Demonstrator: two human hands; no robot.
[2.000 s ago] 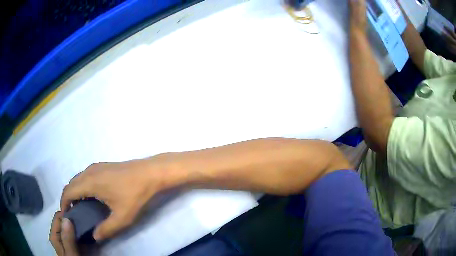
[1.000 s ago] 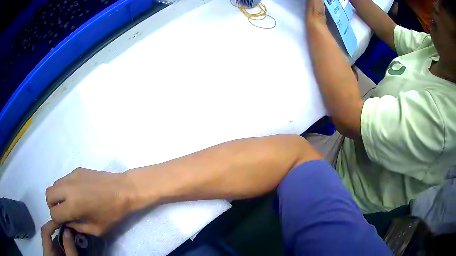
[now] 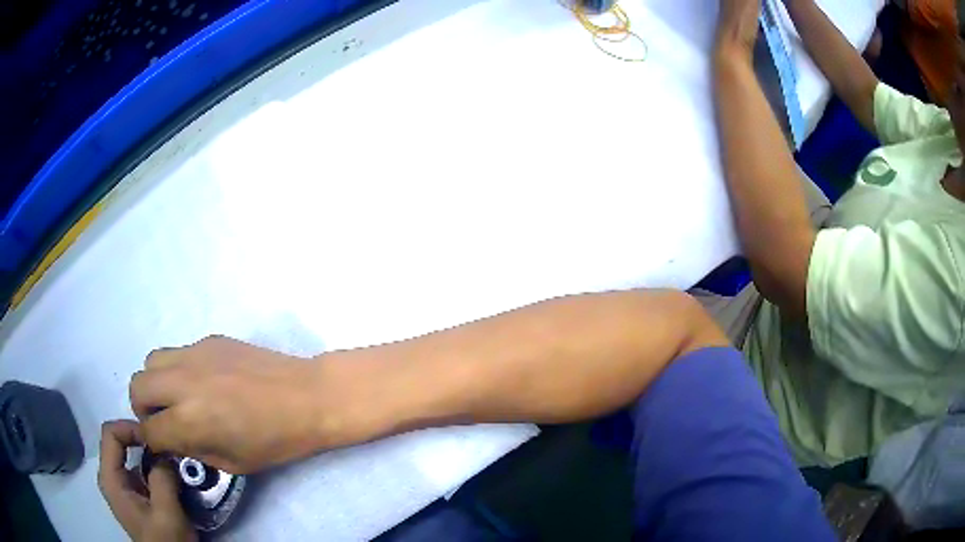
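Observation:
A dark grey round-edged plastic housing (image 3: pixel 217 504) lies open side up at the lower left, with a pale ring at its centre. My left hand (image 3: pixel 140 489) holds its left rim between thumb and fingers, cut off by the bottom edge. My right hand (image 3: pixel 228 408) is over the housing's far side, fingers bent down at the rim; its fingertips and anything in them are hidden. A second dark grey housing piece (image 3: pixel 44 428) stands at the far left, apart from my hands.
White foam sheet (image 3: pixel 455 169) covers the bench. A blue tray (image 3: pixel 138 106) runs behind it, with a yellow strip (image 3: pixel 58 254) alongside. Yellow loops (image 3: pixel 614 26) lie at the top. A person in a light green shirt (image 3: pixel 884 286) handles a light blue carton (image 3: pixel 781 74) at right.
The housing was closed side up in my hands two seconds ago; now its open side with the pale ring faces up. My right hand has moved from around it to its far rim.

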